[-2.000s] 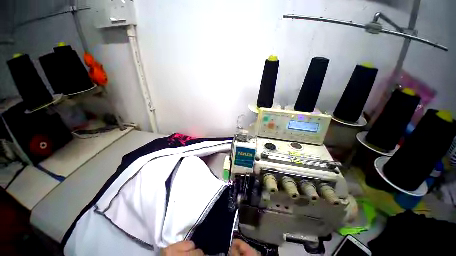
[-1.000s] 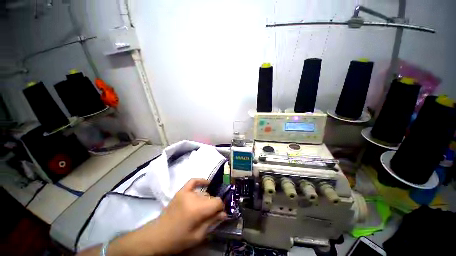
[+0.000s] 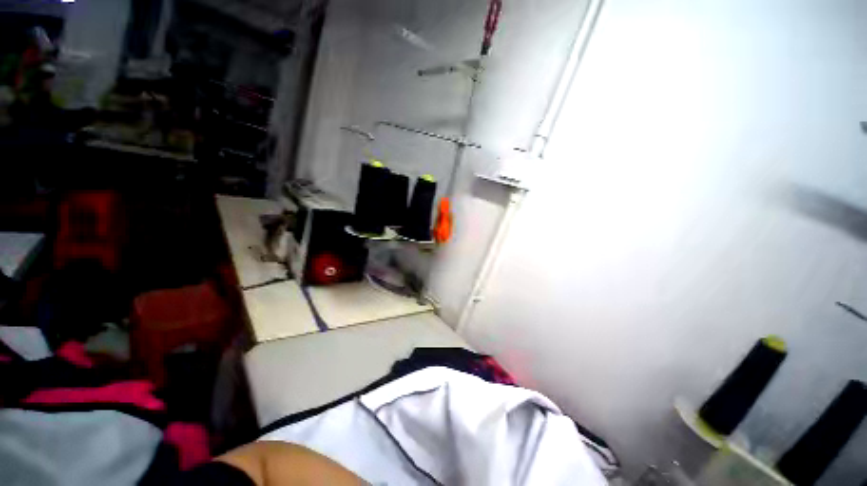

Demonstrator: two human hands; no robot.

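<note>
The garment's white panel (image 3: 475,427) lies in loose folds at the lower middle, with dark seam lines across it. Its black edge with a pink-red print (image 3: 490,368) shows behind the white cloth, towards the wall. A bare, blurred part of an arm (image 3: 295,465), seemingly my left, is cut off by the bottom edge beside a dark sleeve or cloth. Neither my left hand nor my right hand can be made out. The needle area is out of the picture.
A pile of black, pink and white pieces (image 3: 86,418) is at lower left. Behind it stands a red stool (image 3: 181,318). A second machine (image 3: 333,252) with black thread cones stands on the far table (image 3: 371,302). Two black cones (image 3: 744,384) are at lower right, beside the white wall.
The view has swung left, so the overlock machine has left the picture and the pile and stools show. My left hand, earlier at the needle area, is no longer seen.
</note>
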